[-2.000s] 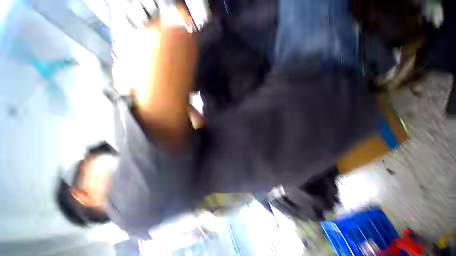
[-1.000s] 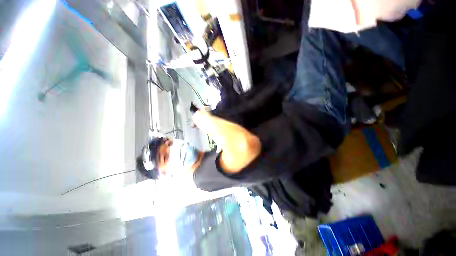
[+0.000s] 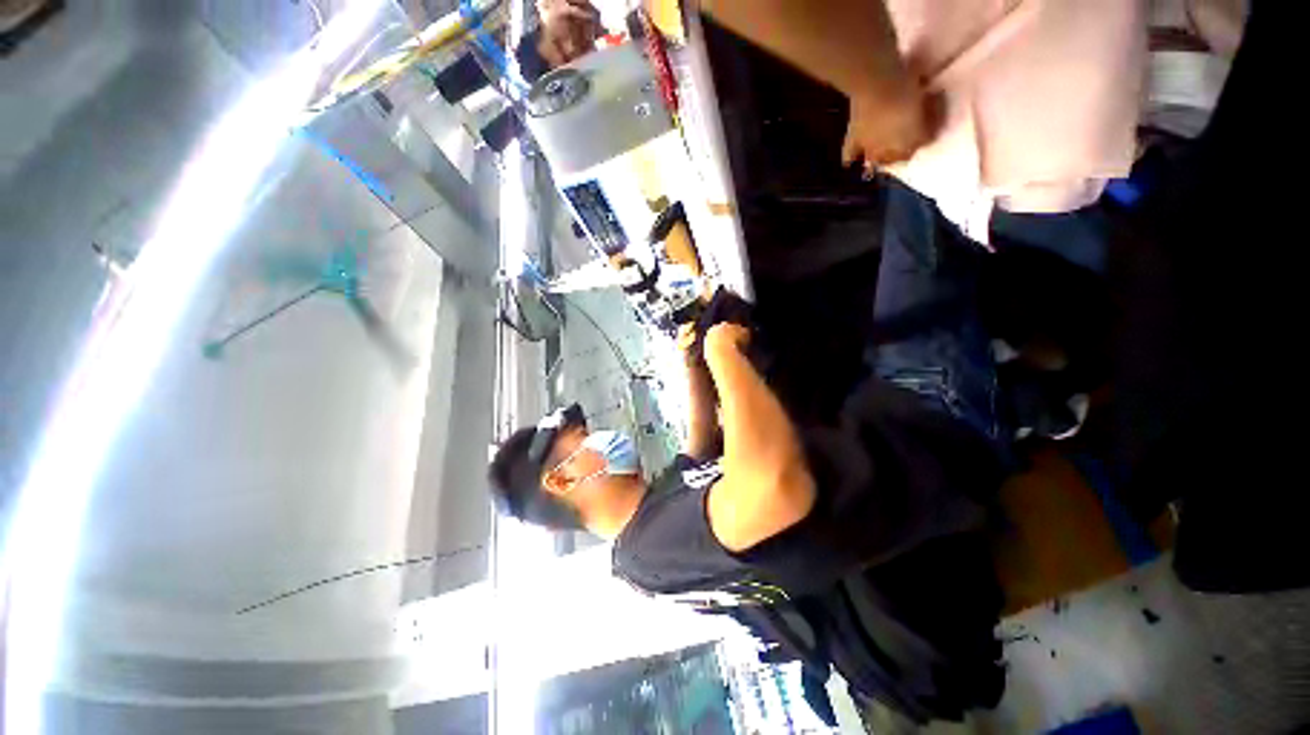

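Observation:
Neither of my hands can be made out for certain. The picture is turned sideways. A pale pink garment piece (image 3: 1056,108) hangs at the upper right. A bare forearm from the top edge ends in a hand touching its edge; it looks like another person's, but its owner is not clear. A masked worker in a black top and jeans sits at a sewing table (image 3: 726,216). The worker's hands are near a sewing machine (image 3: 675,295), beside dark cloth (image 3: 730,309).
A pale machine head (image 3: 611,108) stands farther along the table, with another hand beyond it. A brown box with blue tape (image 3: 1063,531) is near the worker's seat. A blue crate's edge (image 3: 1099,722) shows at the bottom. A teal fan (image 3: 338,280) hangs from the ceiling.
The view has shifted and is sharper. The worker appears farther right in the picture. More pink cloth shows, and a forearm and hand have come into view beside it. The blue crate is mostly out of frame.

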